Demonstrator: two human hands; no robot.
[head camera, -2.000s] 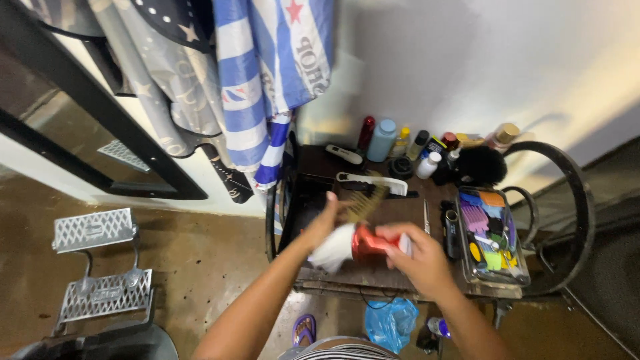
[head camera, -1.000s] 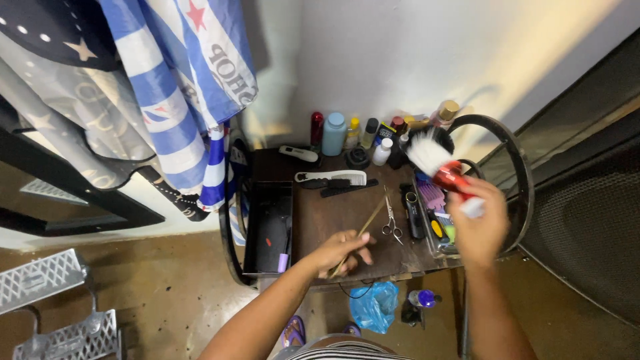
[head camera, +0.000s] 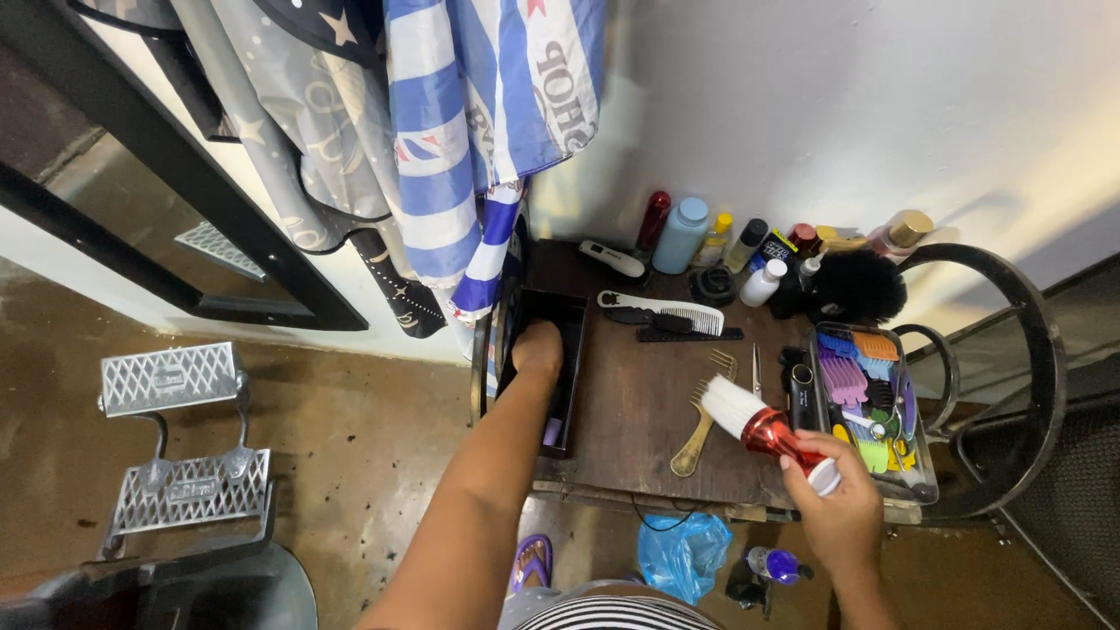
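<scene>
My right hand (head camera: 831, 490) grips the red handle of a neck duster brush (head camera: 770, 433), whose white bristles point up and left over the table. Down inside a black box (head camera: 573, 385) at the table's left side is my left hand (head camera: 536, 346); its fingers are hidden, so a hold on anything cannot be seen. Between the hands, a gold-coloured comb (head camera: 693, 444) lies on the wooden table (head camera: 626, 411). Scissors (head camera: 756, 372) lie beyond the brush. A white comb (head camera: 691, 315), a black comb (head camera: 722, 334) and a black brush (head camera: 643, 317) lie farther back.
Clipper guards fill a tray (head camera: 923, 490) at the right, beside a black clipper (head camera: 801, 394). Bottles, among them a blue one (head camera: 681, 236), line the wall. Barber capes (head camera: 437, 157) hang at the left. A metal footrest (head camera: 192, 490) and a blue plastic bag (head camera: 682, 551) are below.
My left hand has gone from the gold-coloured comb into the black box, and the comb now lies on the table. The brush in my right hand has come down from its raised position.
</scene>
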